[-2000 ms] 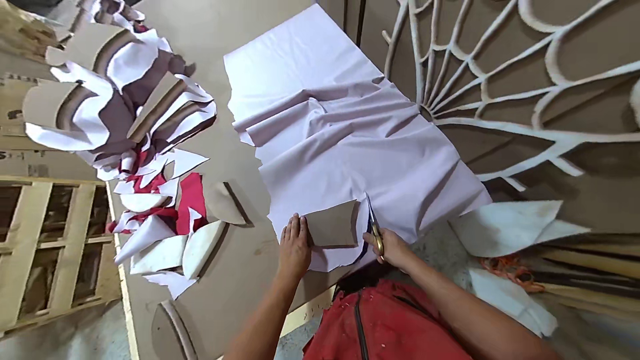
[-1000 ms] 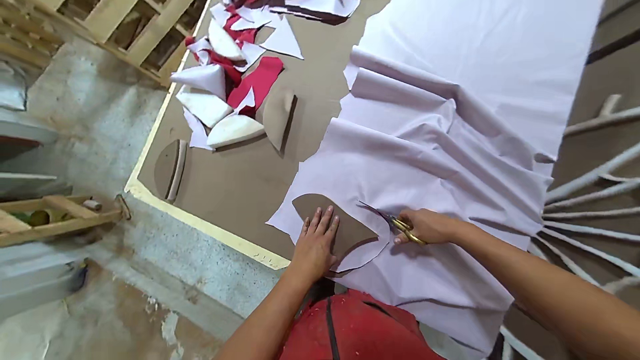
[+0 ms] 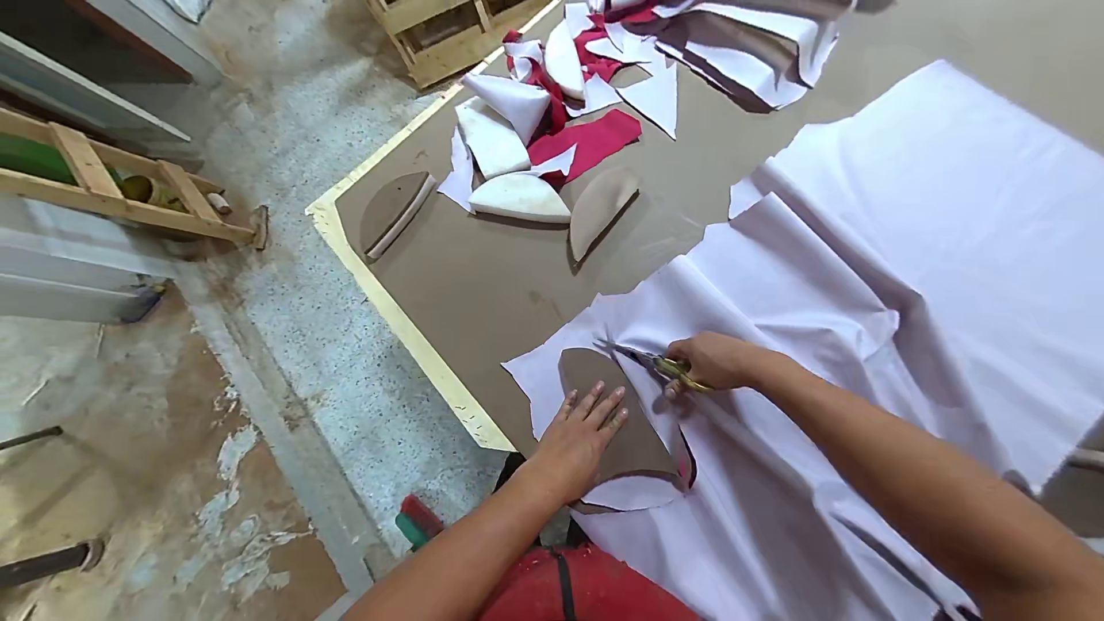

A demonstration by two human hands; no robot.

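Observation:
A brown curved foam-like piece (image 3: 634,440) lies on pale lilac fabric (image 3: 975,207) near the table's front edge. My left hand (image 3: 578,440) rests flat on this piece, fingers spread. To its right, my right hand (image 3: 711,362) grips scissors with gold-coloured handles (image 3: 674,371); their blades point left over the fabric, beside the piece's upper edge. A cut runs through the fabric along the piece's right side and below it. The brown table surface (image 3: 483,302) shows left of the fabric's ragged edge.
White padded pieces (image 3: 522,198), red fabric scraps (image 3: 595,142) and a brown curved piece (image 3: 601,211) lie beyond. Another brown piece (image 3: 397,211) is near the table's left corner. Layered fabric pieces (image 3: 759,43) are at the top. A wooden frame (image 3: 112,194) stands at the left.
The view has swung widely. The scissors have moved along the brown piece to its upper edge, and the cut beside it is longer. My left hand still presses on the piece.

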